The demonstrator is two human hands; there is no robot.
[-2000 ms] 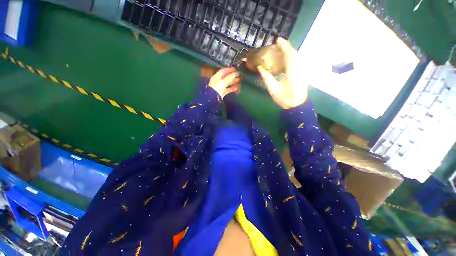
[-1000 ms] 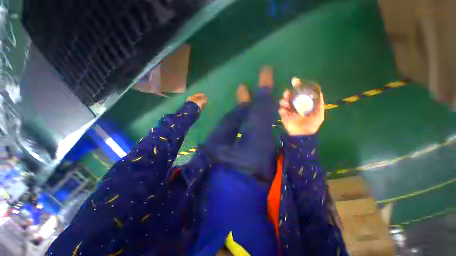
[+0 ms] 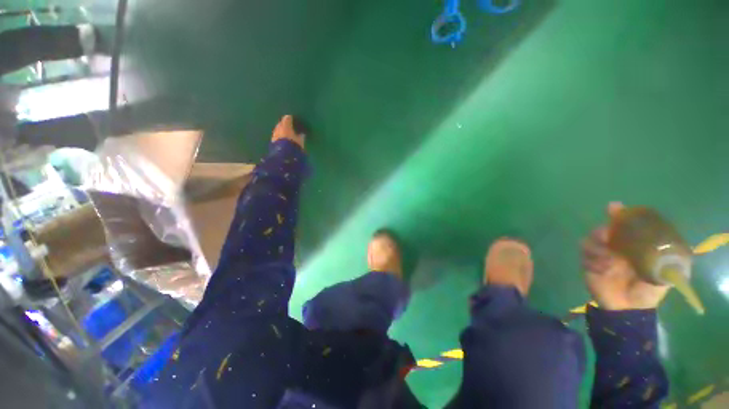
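My right hand (image 3: 611, 275) is at the right, over the green floor, and holds an amber squeeze bottle (image 3: 649, 240). The bottle's pale pointed nozzle points down and to the right. My left hand (image 3: 288, 130) is small and blurred at the upper middle left, with the arm stretched out. A small dark patch shows beside its fingers; I cannot tell whether it is a held part or shadow.
An open brown carton (image 3: 216, 224) with clear plastic film (image 3: 152, 200) stands at the left. Blue bins (image 3: 108, 311) are at the lower left. Blue ring-shaped things (image 3: 448, 28) show at the top. My feet are on the green floor (image 3: 448, 172), near yellow-black tape.
The view has turned away from the bench; the gridded tray and white sheet have left the picture. My hands have moved far apart, the bottle still in my right hand, now tilted nozzle-down.
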